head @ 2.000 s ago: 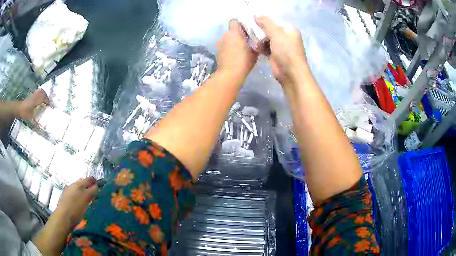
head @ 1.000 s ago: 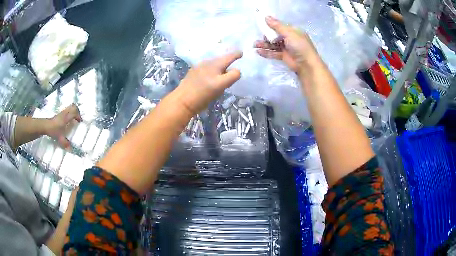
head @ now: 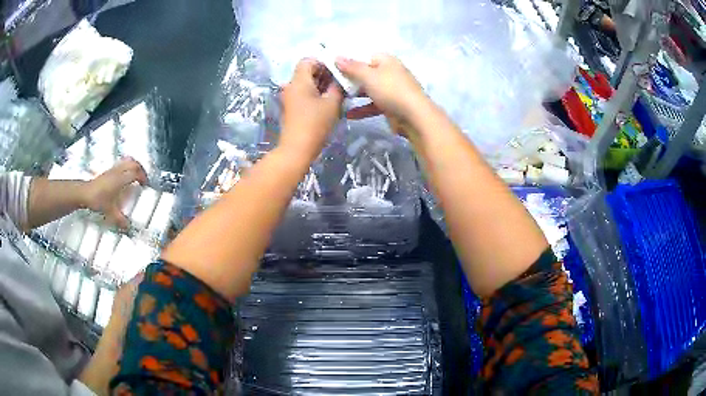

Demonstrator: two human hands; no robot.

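My left hand and my right hand are close together at the upper middle, both gripping a small white part between the fingertips. Behind them lies a large clear poly bag with whitish contents. Below and left of my hands is a clear compartment tray with clusters of thin white parts. A clear ribbed tray lies nearer to me. My right forearm passes above a blue tray of loose white parts.
Another person's hand is over rows of white oblong pieces at the left. A bag of cream parts lies at the far left. Blue ribbed trays stand at the right, near a metal post and a colourful bag.
One second ago my hands were apart; they have come together on the white part. The clear bag over the blue tray has shifted, showing more cream and white parts at the right.
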